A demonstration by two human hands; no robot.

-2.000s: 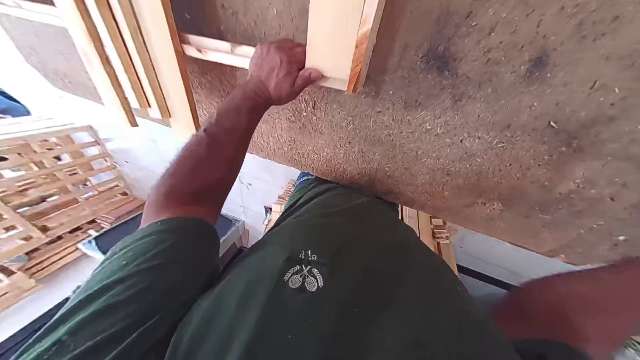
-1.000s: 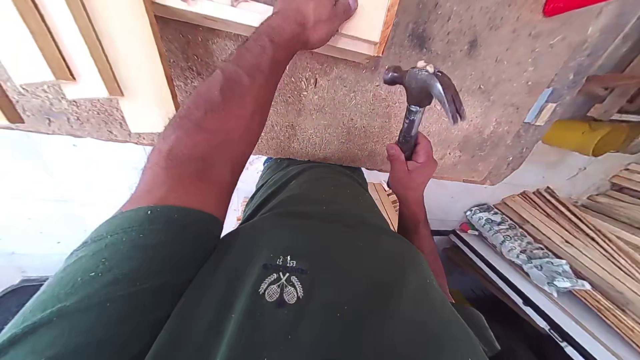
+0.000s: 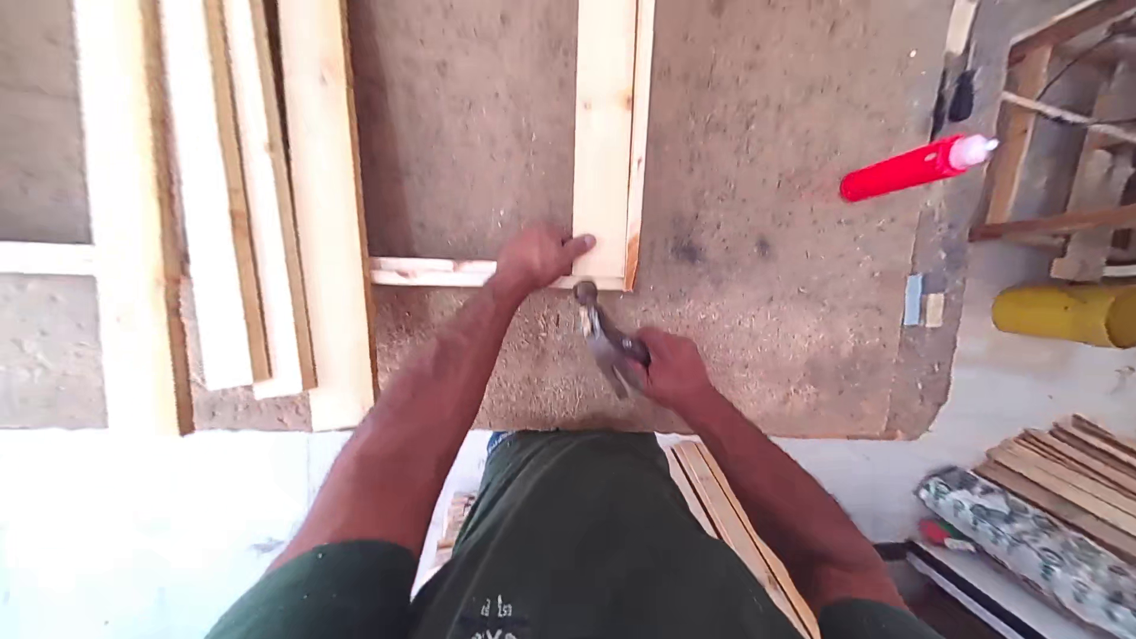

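My left hand (image 3: 539, 257) grips a narrow wooden rail (image 3: 435, 272) near its corner with an upright board (image 3: 603, 133), its thumb lying on the board's lower end. A second thin strip (image 3: 641, 124) stands along that board's right side. My right hand (image 3: 672, 368) is closed around a claw hammer (image 3: 603, 337); the hammer's head is at the near edge of the rail, just right of my left hand, with its claw toward me. Whether the head touches the wood cannot be told. The work lies on a brown worktable (image 3: 754, 328) strewn with wood dust.
Several long boards (image 3: 324, 204) lie at the left, some reaching the table's near edge. A red glue bottle (image 3: 905, 169) lies at the right. Beyond the table are a yellow cylindrical container (image 3: 1065, 314), a wooden frame (image 3: 1029, 133), stacked slats (image 3: 1065, 470) and a patterned roll (image 3: 1029, 532).
The hammer, held upright right of the work a second ago, is now down at the corner beside my left hand. The view has shifted to show more of the table.
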